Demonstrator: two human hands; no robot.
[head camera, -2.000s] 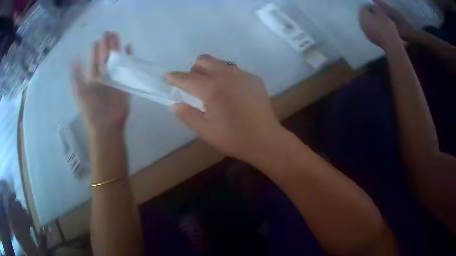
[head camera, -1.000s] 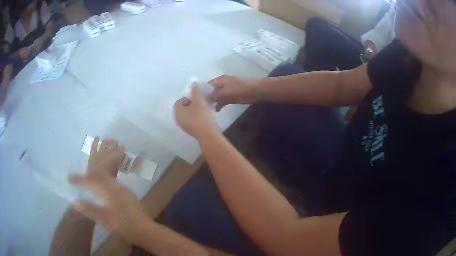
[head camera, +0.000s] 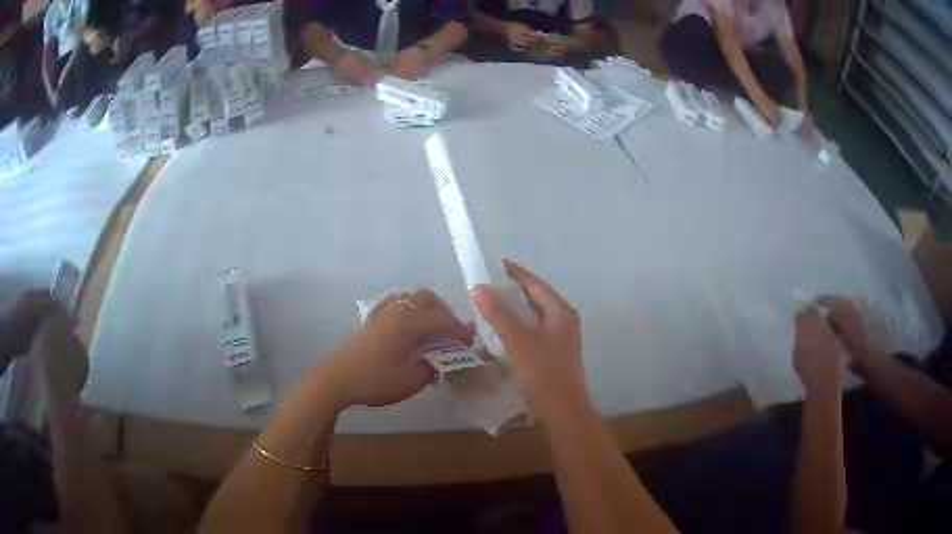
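Observation:
My left hand (head camera: 381, 355) is palm down on a white carton (head camera: 457, 357) lying near the table's front edge. The carton's right end shows between my hands, with its flap (head camera: 512, 422) open. My right hand (head camera: 538, 339) grips the near end of a long narrow white strip with faint print (head camera: 457, 224), probably a folded leaflet. The strip points away from me, its lower end close to the carton's open end. Whether it touches the carton is hidden. Another carton (head camera: 235, 318) lies to the left with its near end flap open.
Stacked cartons (head camera: 157, 110) stand at the far left. More cartons (head camera: 412, 99) lie at the far middle. A carton (head camera: 579, 89) lies on printed sheets (head camera: 605, 115), with other cartons (head camera: 694, 104) at the far right. People sit around the table; another person's hands (head camera: 825, 349) are close at right.
The view has swung back from the neighbour on the right to the table ahead. My left hand is now on a carton, and my right hand now holds the long strip.

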